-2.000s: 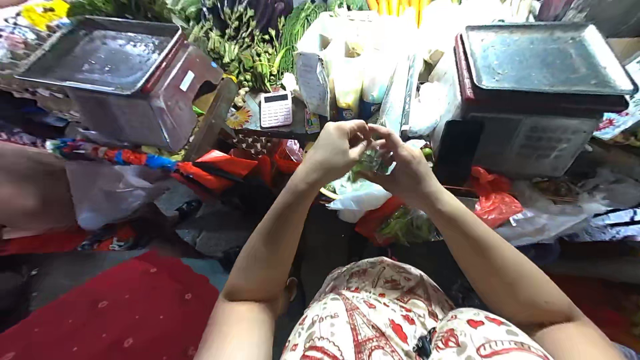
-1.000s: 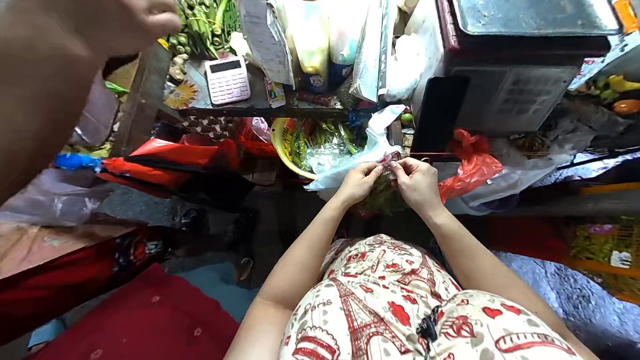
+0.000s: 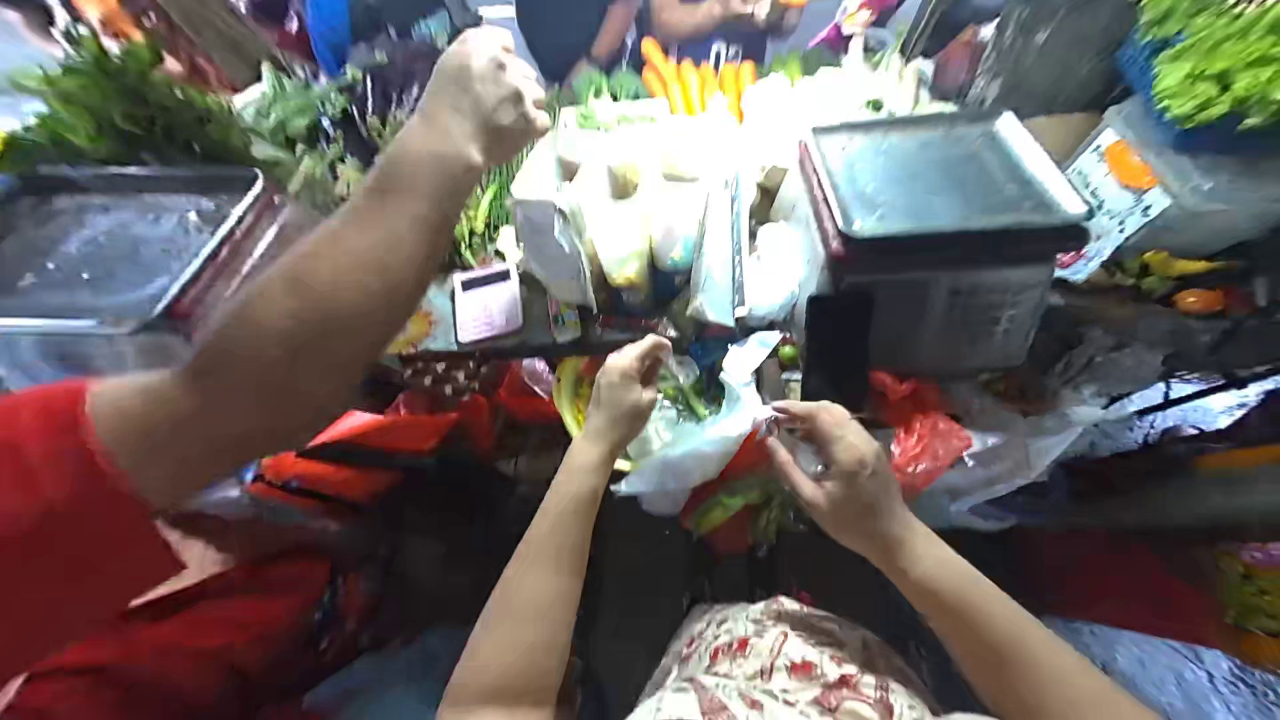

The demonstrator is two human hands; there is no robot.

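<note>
My left hand (image 3: 628, 388) is raised over a yellow-rimmed basket (image 3: 572, 398) of greens, its fingertips pinched together on what looks like a bit of clear plastic, blurred. To the right, my right hand (image 3: 835, 465) has thumb and forefinger nearly meeting at the edge of a white plastic bag (image 3: 700, 450); something small and dark shows at the fingertips, too blurred to name. The bag hangs between the two hands, over the basket's right side. Below it are green vegetables (image 3: 745, 505) by red plastic.
A co-worker's arm (image 3: 330, 280) in a red sleeve reaches across the left. Weighing scales (image 3: 950, 180) (image 3: 110, 245) stand at both sides. A pink calculator (image 3: 487, 303) lies on the counter edge. A dark phone (image 3: 838, 350) leans on the right scale. Carrots (image 3: 695, 85) and people are behind.
My hands, together at the white bag a second ago, are now apart, the left one farther left. The co-worker's arm reaches farther into view. The view has tilted up.
</note>
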